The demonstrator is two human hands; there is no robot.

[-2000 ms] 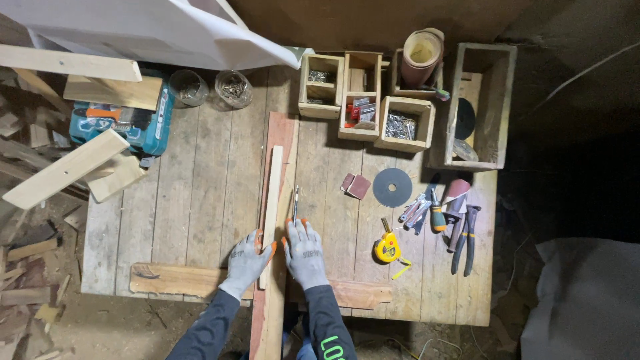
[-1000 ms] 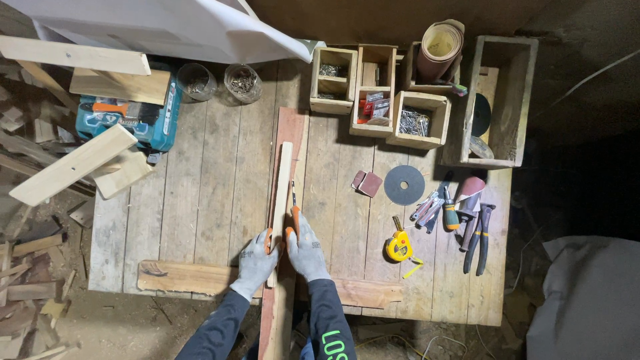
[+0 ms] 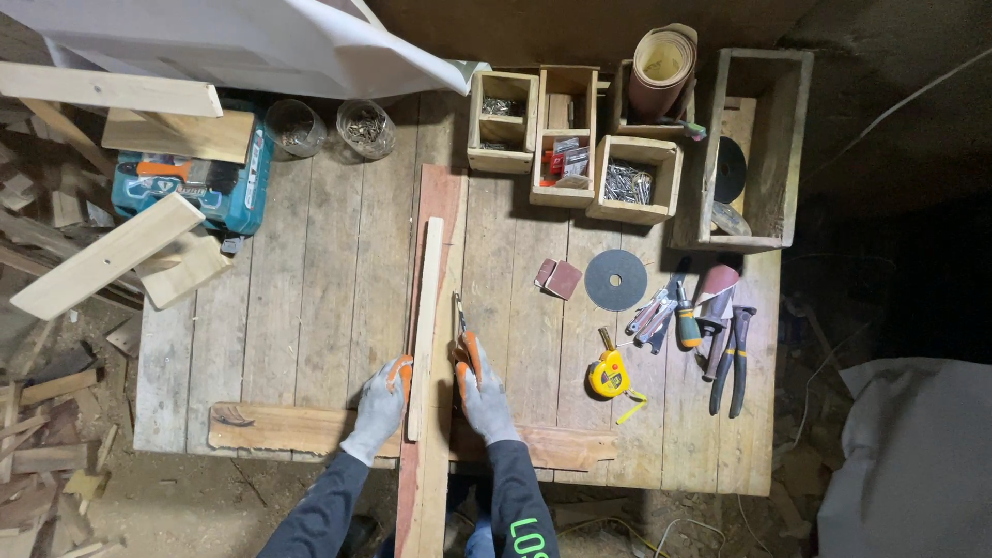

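A long reddish-edged wooden board [image 3: 439, 186] runs front to back across the plank tabletop, over a second board [image 3: 287, 426] lying crosswise at the front edge. On the long board rests a narrow pale wood strip [image 3: 425, 325]. My left hand [image 3: 381, 403], in a grey glove with orange fingertips, touches the left side of the boards near the strip. My right hand [image 3: 482, 387], gloved the same way, holds a thin dark pencil-like tool [image 3: 460, 310] at the right edge of the long board, its tip pointing away from me.
At the right lie a yellow tape measure [image 3: 609, 375], an abrasive disc [image 3: 616, 280], sandpaper pieces [image 3: 563, 279], a multitool [image 3: 652, 318], a screwdriver [image 3: 687, 318] and pincers [image 3: 732, 360]. Wooden boxes [image 3: 635, 209] of fasteners stand behind. A teal tool case [image 3: 252, 194] bears wood offcuts [image 3: 108, 256] at the left.
My right hand has moved slightly away from the long board with the thin tool in it. My left hand remains beside the strip. The view has shifted a little.
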